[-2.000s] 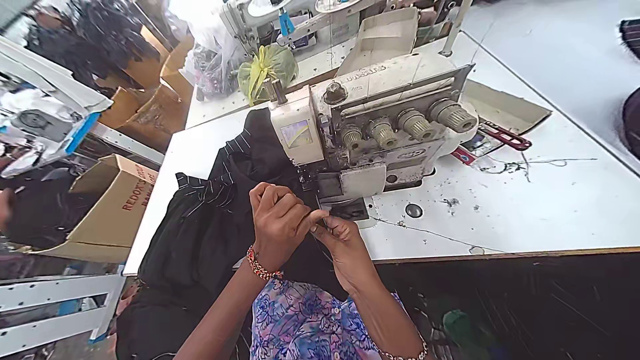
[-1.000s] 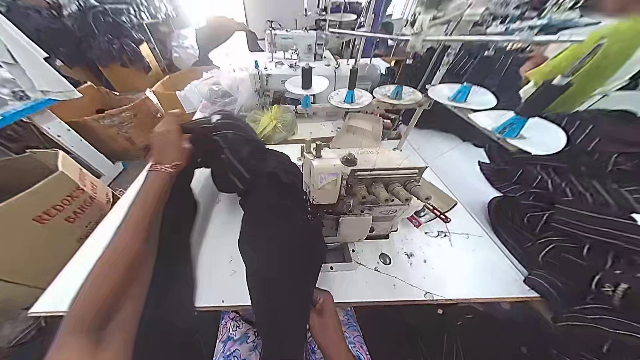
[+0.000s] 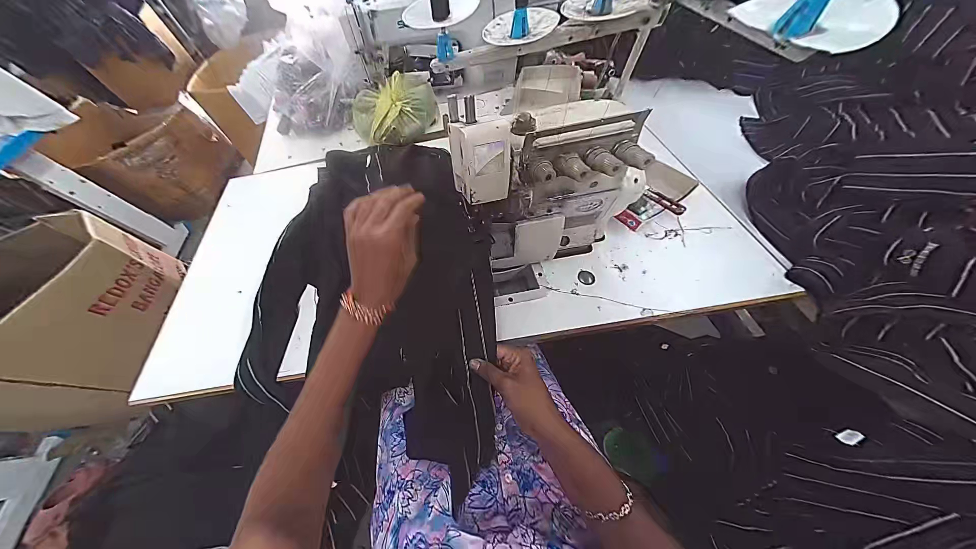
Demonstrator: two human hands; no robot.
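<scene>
A black garment with thin white stripes lies over the white table and hangs past its front edge onto my lap. Its right edge runs alongside the overlock sewing machine. My left hand is above the cloth with its fingers curled; whether it pinches any fabric cannot be told. Lower down, my right hand grips the garment's right edge between thumb and fingers, just in front of the table edge.
Red-handled snips lie right of the machine. Behind are a yellow-green bag and thread stands. A cardboard box is at the left; dark striped fabric is piled at the right.
One second ago my left hand held the black cloth raised at the left; it has moved right, over the garment, which is now spread beside the machine. The view has tilted down.
</scene>
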